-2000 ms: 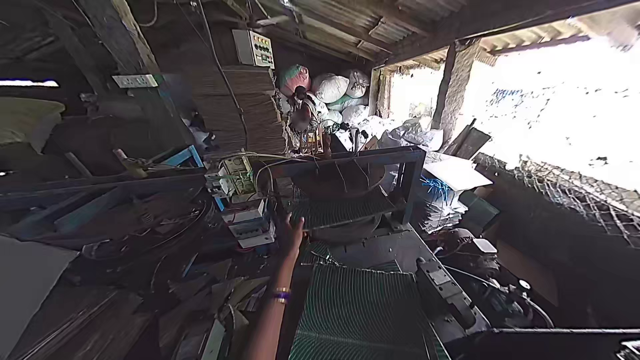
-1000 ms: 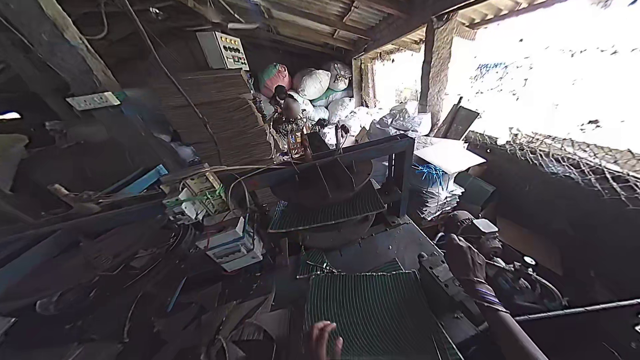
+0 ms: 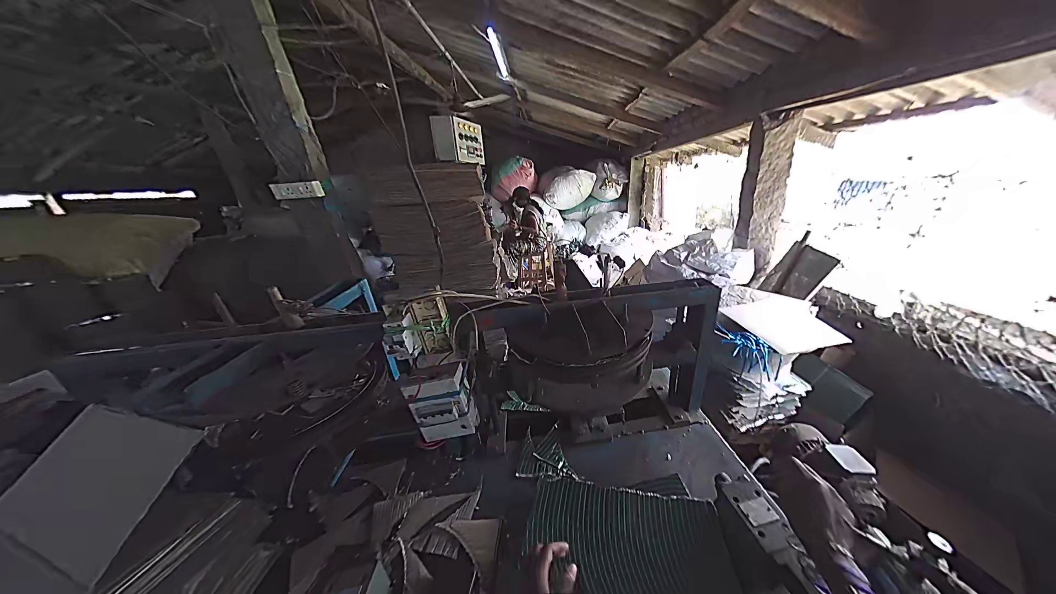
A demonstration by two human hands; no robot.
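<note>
My left hand (image 3: 554,568) is at the bottom edge, fingers curled over dark green ribbed sheets (image 3: 623,528); whether it pinches one cannot be seen. My right hand (image 3: 799,474) lies at the lower right, beside a metal machine part (image 3: 763,520) and just left of a motor-like unit (image 3: 858,474). Its fingers are too dark to tell if they grip anything. A round metal die (image 3: 577,363) sits under the blue frame (image 3: 705,346) of a machine, beyond the metal table (image 3: 660,454). Torn green scraps (image 3: 544,455) lie between the die and the sheets.
Small boxes (image 3: 441,400) are piled left of the die. Cut brown scraps (image 3: 445,536) and a pale board (image 3: 95,495) fill the lower left. Farther back are tall stacked sheets (image 3: 445,223), a seated person (image 3: 524,227) and filled sacks (image 3: 569,188). White sheets (image 3: 784,326) stand at right.
My left hand has drawn back from the round die to the green sheets. My right hand has come into view at the right. The green sheet seen at the die earlier no longer shows there.
</note>
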